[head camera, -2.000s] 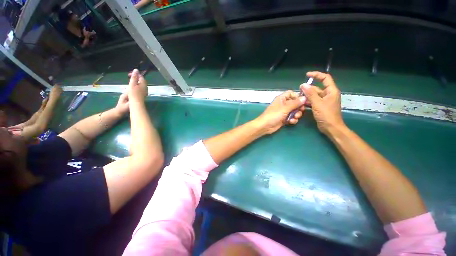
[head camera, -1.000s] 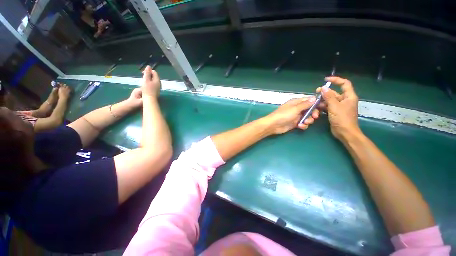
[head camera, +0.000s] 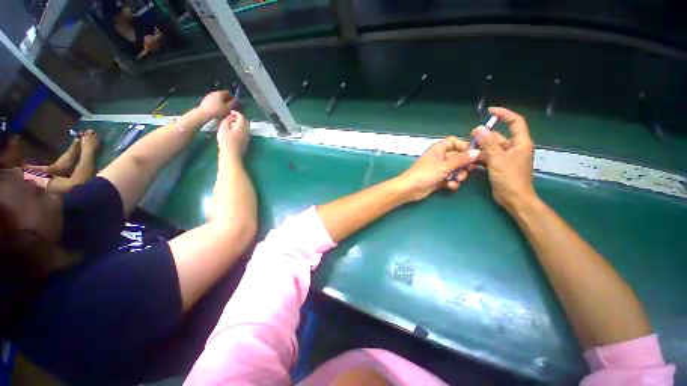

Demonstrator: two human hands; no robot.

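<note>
A slim pen-like unit (head camera: 491, 121) is held between my two hands, just above the white rail. Its pale end sticks up past my right thumb and forefinger; most of its darker barrel is hidden by my fingers. My left hand (head camera: 441, 167) grips the lower part. My right hand (head camera: 507, 154) pinches the upper part, with the forefinger curled over near the pale end. Several thin dark units (head camera: 410, 90) lie spaced singly on the dark green belt (head camera: 361, 109) beyond the rail.
The whitish rail (head camera: 361, 141) runs between belt and glossy green worktop (head camera: 452, 249). A pale slanting frame post (head camera: 248, 71) stands at left. A seated person in dark clothing (head camera: 105, 264) works at my left, hands at the rail and belt. Other people show further off.
The unit in my hands is steeper and more covered by my fingers than a second ago. The neighbour's one hand has reached out over the belt. The belt units appear shifted slightly left.
</note>
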